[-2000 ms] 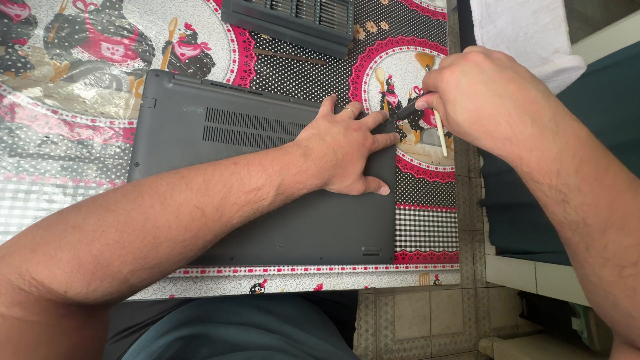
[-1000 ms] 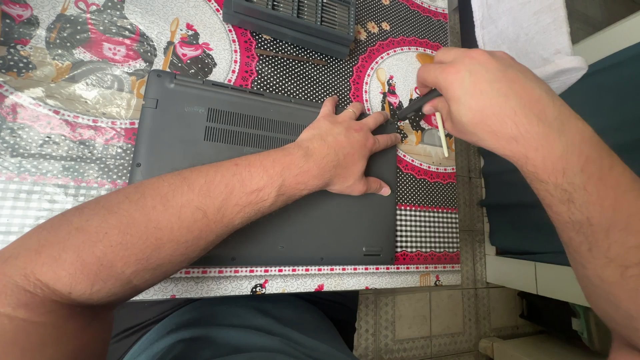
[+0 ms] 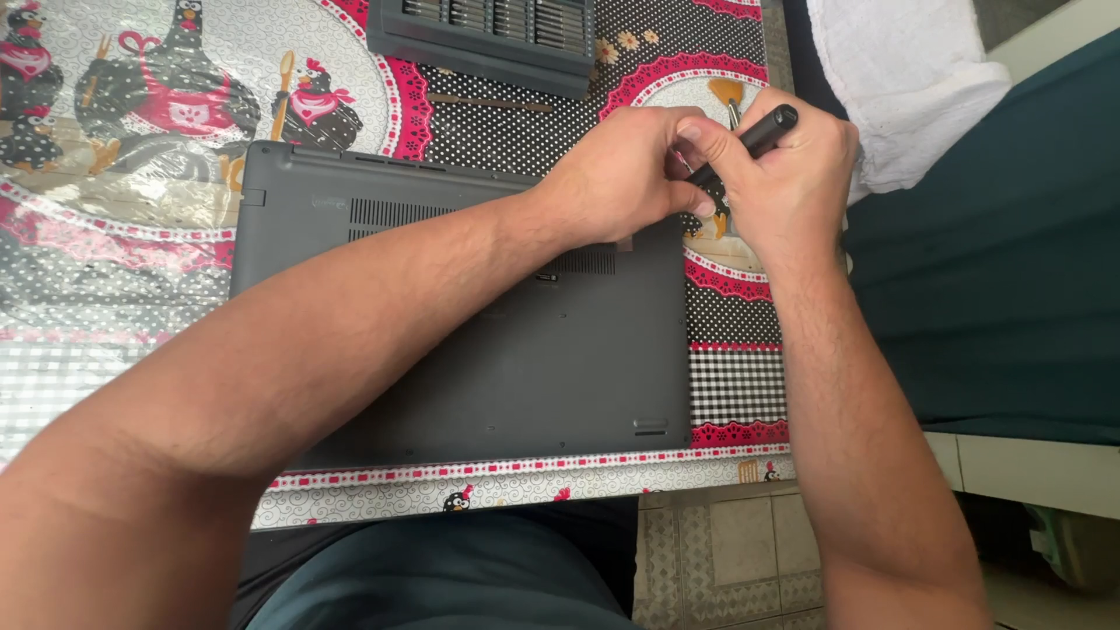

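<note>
A dark grey laptop (image 3: 542, 359) lies upside down on the table, its bottom cover with vents and small screw holes facing up. Over its upper right corner is my left hand (image 3: 634, 175), thumb and fingers curled around the lower part of a black pen-shaped screwdriver (image 3: 770, 131). My right hand (image 3: 779, 175) grips the screwdriver's upper handle, thumb beside my left fingers. The tool slants down to the left. Its tip is hidden, so whether my left fingers touch the tip or a screw cannot be told.
A dark grey bit case (image 3: 481, 52) with rows of metal bits stands behind the laptop. A thin brownish stick (image 3: 490, 103) lies in front of it. A brush with an orange tip (image 3: 726, 91) is behind my right hand. White cloth (image 3: 901, 79) hangs at the right, beyond the patterned tablecloth (image 3: 735, 385).
My left hand has left its flat, spread position on the laptop and moved up to the screwdriver. My right hand now holds the screwdriver with its handle end pointing up to the right.
</note>
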